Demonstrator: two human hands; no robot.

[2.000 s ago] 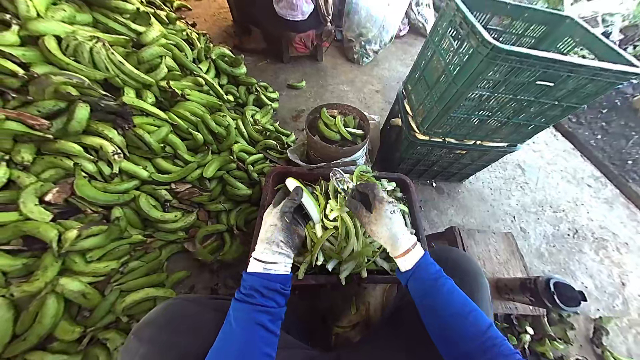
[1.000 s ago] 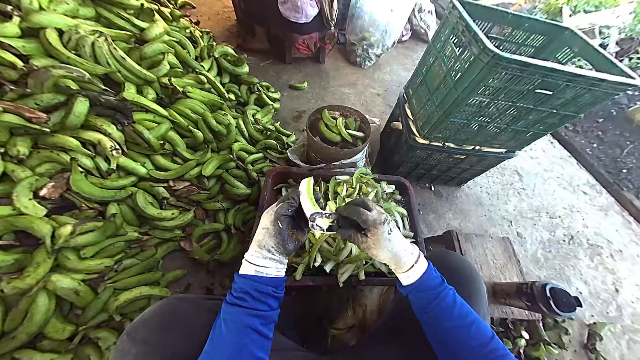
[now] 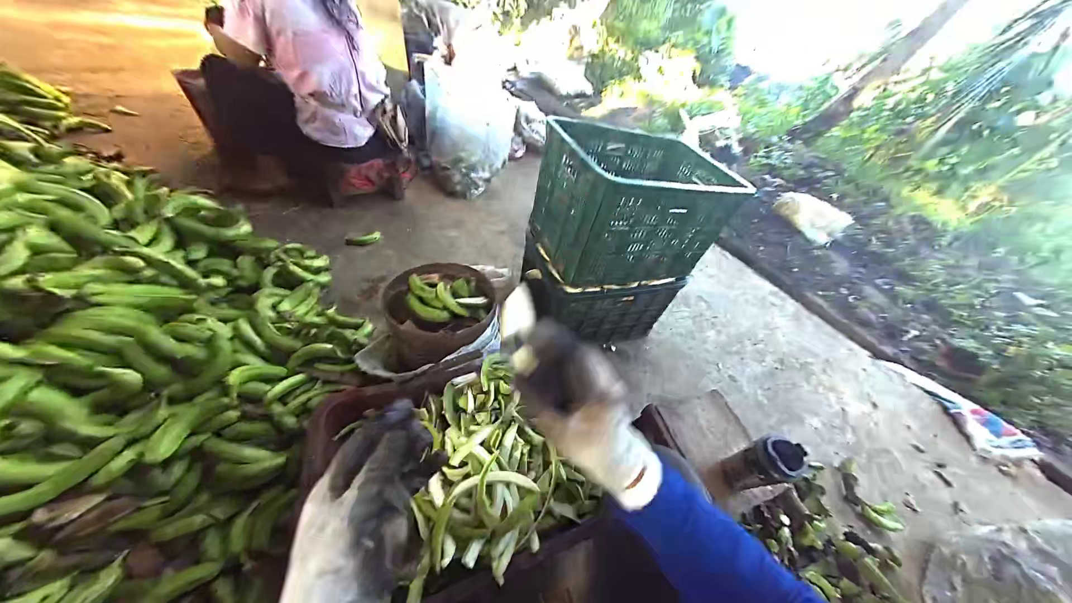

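Note:
My right hand, in a stained white glove and blurred, is raised over the right side of the crate, shut on a pale peeled banana or plantain whose end points up toward the green crates. My left hand, in a glove with dark fingers, rests at the left side of the dark red plastic crate; its fingers are curled downward and nothing shows in it. Green peel strips fill the crate between the hands. Whether a peeling tool is in either hand cannot be told.
A large heap of green plantains lies at left. Beyond the crate stands a round bucket with green fruit. Stacked green plastic crates stand ahead. A dark tumbler is at right on a wooden board. A seated person is at the back.
The view has tilted up and swung right. My hands, close together at the peeled fruit before, are now apart; the right one has carried it forward and the left one has let go.

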